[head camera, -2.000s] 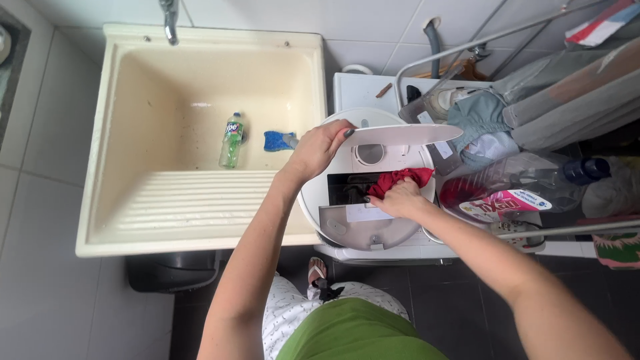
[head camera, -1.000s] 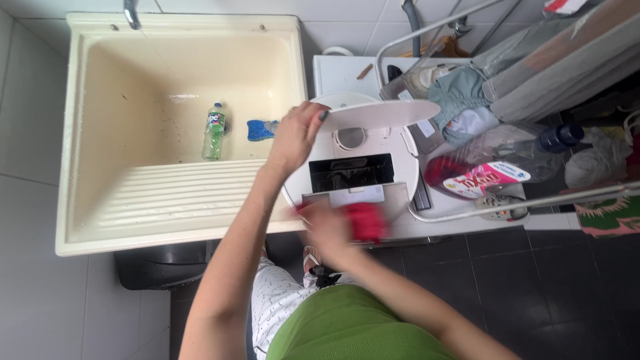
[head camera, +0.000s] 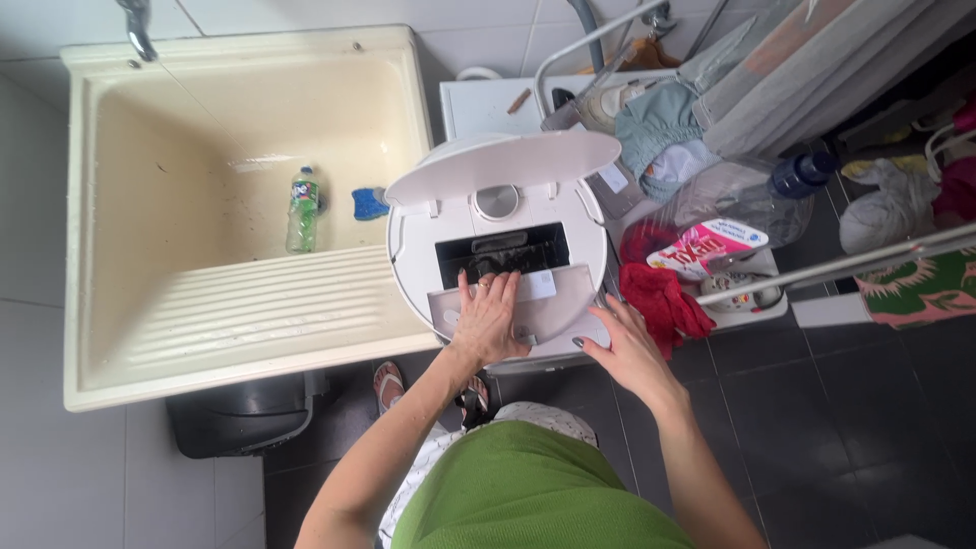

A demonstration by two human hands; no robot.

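Observation:
A round white robot vacuum cleaner (head camera: 404,252) rests at the edge of a white surface, with its lid (head camera: 507,164) raised. Behind my left hand is its dark rectangular compartment (head camera: 503,248). My left hand (head camera: 488,316) lies on the translucent front cover (head camera: 560,297), fingertips at the compartment's near edge. My right hand (head camera: 629,347) is at the vacuum's right side, fingers apart, holding nothing. Just past those fingers a crumpled red cloth (head camera: 663,305) lies near a large clear bottle with a pink label (head camera: 709,248).
On the left is a cream laundry sink (head camera: 252,46) holding a green detergent bottle (head camera: 303,213) and a blue sponge (head camera: 370,204). A metal rack rail (head camera: 839,263) crosses the right side. Grey-blue clothing (head camera: 663,126) lies behind, and a black bin (head camera: 240,415) stands under the sink.
My right hand has let go of the red cloth, which was over the compartment in the earliest frame and now lies at the right. My left hand has moved from the raised lid down to the front cover.

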